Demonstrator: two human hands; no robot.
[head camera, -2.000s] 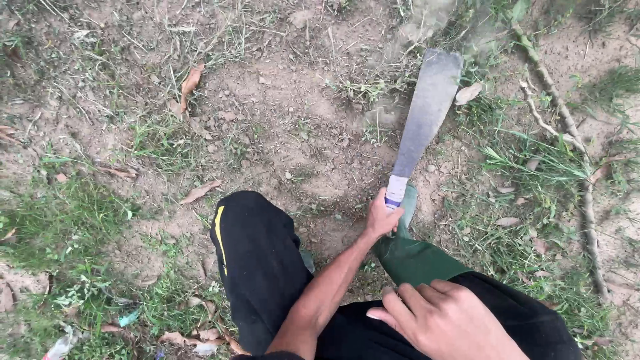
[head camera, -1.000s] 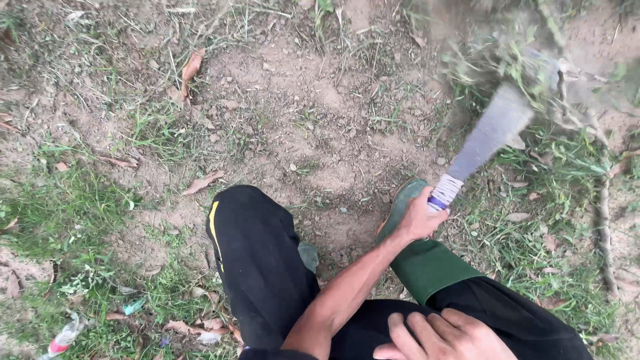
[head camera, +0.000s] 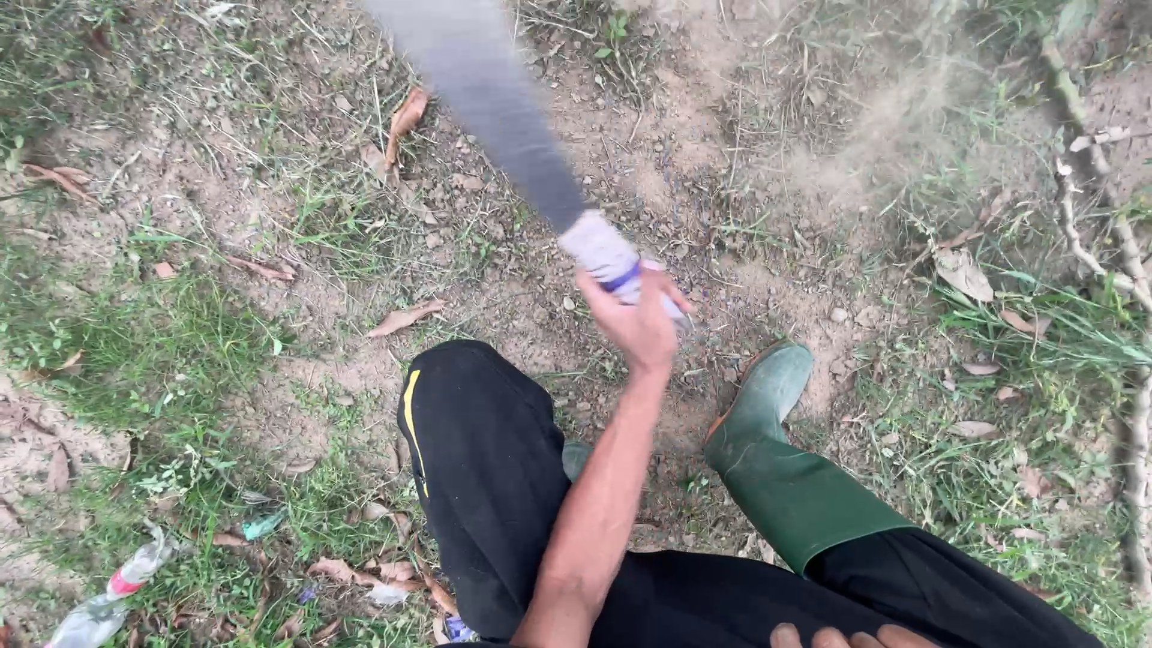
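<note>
My left hand (head camera: 634, 315) grips the handle of a machete (head camera: 504, 117), which is wrapped in pale binding with a purple band. The broad grey blade points up and left, blurred by motion, and its tip is cut off by the top edge. My left forearm reaches up between my legs. Only the fingertips of my right hand (head camera: 846, 637) show at the bottom edge, over my black trousers, with nothing visible in them; the rest of that hand is hidden.
A green rubber boot (head camera: 774, 396) stands on bare soil, right of my bent knee (head camera: 477, 414). A long branch (head camera: 1129, 252) lies along the right side. Dust hangs at upper right. A crumpled plastic bottle (head camera: 94, 616) and dry leaves lie in grass at lower left.
My left hand has swung the machete from the right, where its blade was by the branch, over to the upper left. My right hand now shows less, lower in the view.
</note>
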